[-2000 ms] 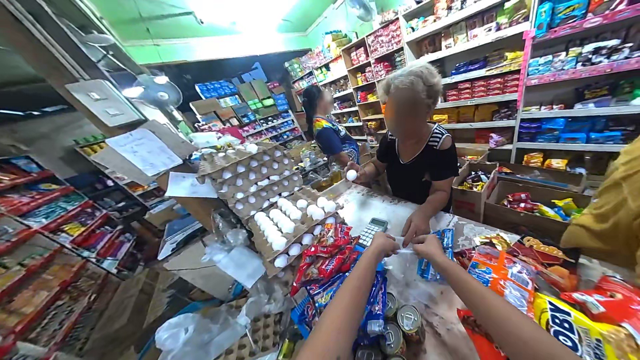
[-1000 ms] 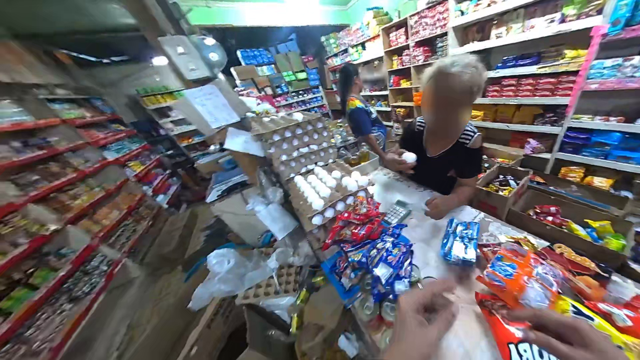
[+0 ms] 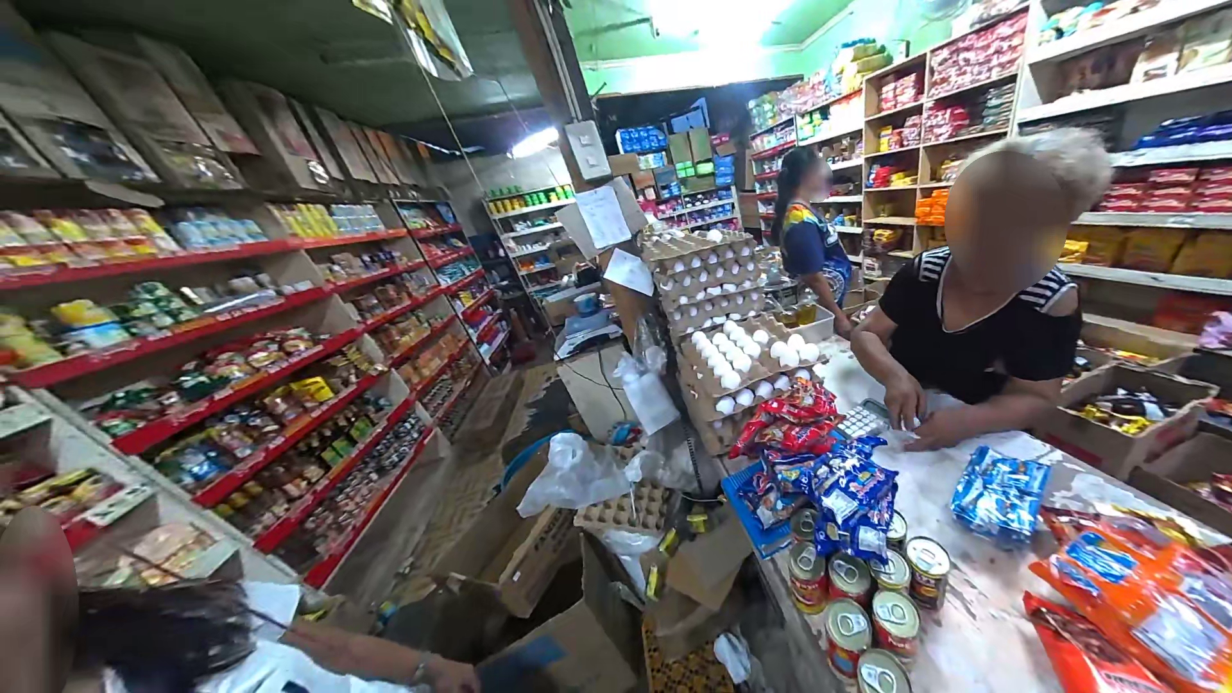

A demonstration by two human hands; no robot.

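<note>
Neither of my hands is in view. On the counter (image 3: 972, 597) stand several small cans (image 3: 895, 616) with ring-pull lids. Behind them lie blue snack packets (image 3: 852, 496) and red snack packets (image 3: 789, 419), heaped together. A light-blue bundle of packets (image 3: 1001, 491) lies farther right, apart from the heap. Orange and red snack bags (image 3: 1145, 597) fill the right corner. White eggs sit in a stack of cardboard egg trays (image 3: 727, 404). Across the counter, a person in a black top (image 3: 972, 337) has both hands close together beside a calculator (image 3: 863, 421); what they hold is unclear.
Another person's arm (image 3: 366, 659) reaches in at lower left. Open cardboard boxes (image 3: 568, 616), a plastic bag (image 3: 573, 476) and an empty egg tray (image 3: 626, 510) lie left of the counter. Stocked shelves (image 3: 279, 414) line the left side. A person in blue (image 3: 813, 241) stands behind.
My hands, seen over the counter before, have left the view. The person opposite held up an egg earlier; now their hands are together low at the counter. The view has swung left.
</note>
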